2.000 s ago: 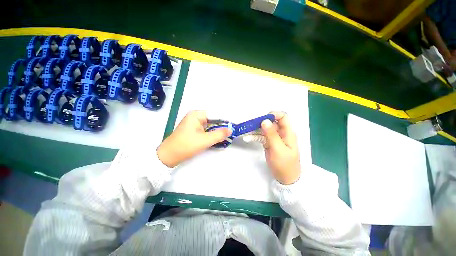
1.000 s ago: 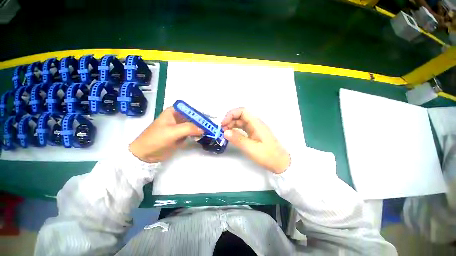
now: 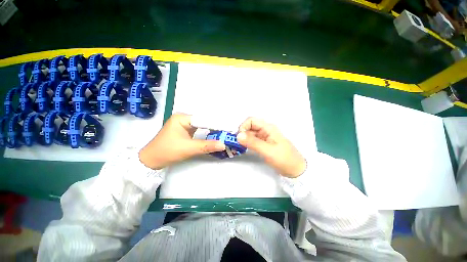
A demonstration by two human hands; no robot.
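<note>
A blue wristwatch (image 3: pixel 225 142) is held between my two hands above the white work sheet (image 3: pixel 230 176). Its strap is bent over into a closed loop, and part of the dark case shows below it. My left hand (image 3: pixel 176 143) grips the watch from the left, with the thumb on the strap. My right hand (image 3: pixel 269 146) pinches the right end of the strap between thumb and fingers. The fingertips hide the strap's ends. A small pale piece shows beside the strap near the left fingers; I cannot tell what it is.
Looped blue watches (image 3: pixel 84 130) stand in rows on a white sheet (image 3: pixel 123 146) at the left. Another white sheet (image 3: pixel 404 153) lies at the right. A yellow edge (image 3: pixel 240 61) borders the dark green conveyor beyond. White boxes (image 3: pixel 409 25) sit at the upper right.
The strap stuck out long to the right, then up to the left; now it is folded down into a compact loop. Both hands remain on the watch. The camera view has shifted.
</note>
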